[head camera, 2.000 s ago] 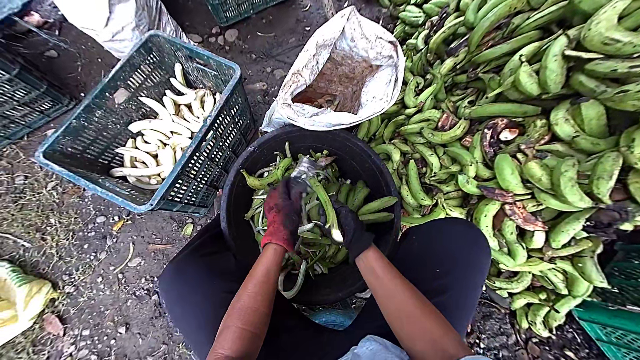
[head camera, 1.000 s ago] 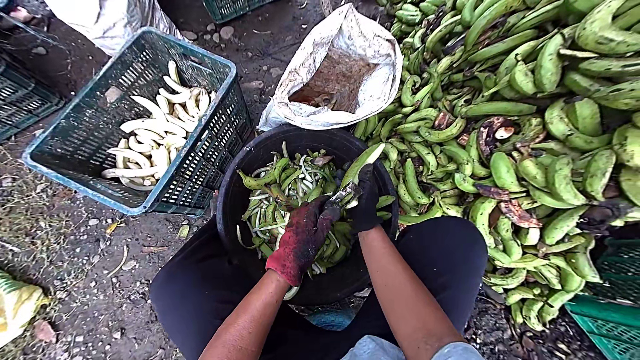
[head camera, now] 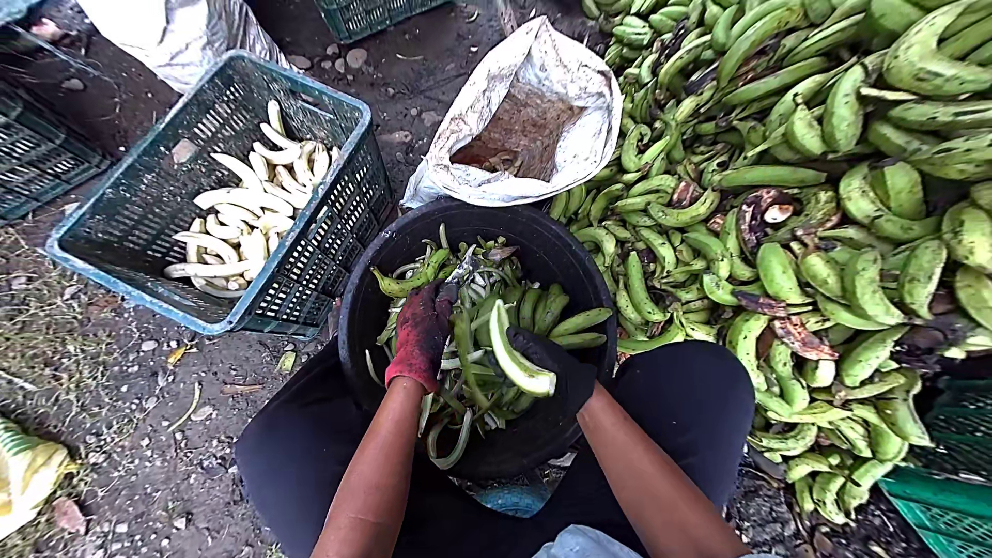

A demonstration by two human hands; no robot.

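Note:
A black plastic tub (head camera: 597, 271) stands between my knees, with green plantains (head camera: 546, 310) and strips of green peel (head camera: 451, 449) inside. My left hand (head camera: 422, 333), in a red and black glove, is over the tub's left half, closed around what appears to be a knife (head camera: 465, 267); its handle is hidden. In a black glove, my right hand (head camera: 554, 368) holds a partly peeled plantain (head camera: 515, 356), its pale flesh showing along one side. Whole green plantains lie just beyond that hand in the tub.
At the left, a dark green plastic crate (head camera: 353, 132) holds peeled plantains (head camera: 232, 209). An open white sack (head camera: 496, 190) touches the tub's far side. A large heap of green plantains (head camera: 783, 178) spreads at the right, beside a green crate (head camera: 942, 496). Another crate (head camera: 39, 155) stands far left.
My right hand has moved down and closer to me with a partly peeled plantain in it. My left hand has shifted left, apart from the right one.

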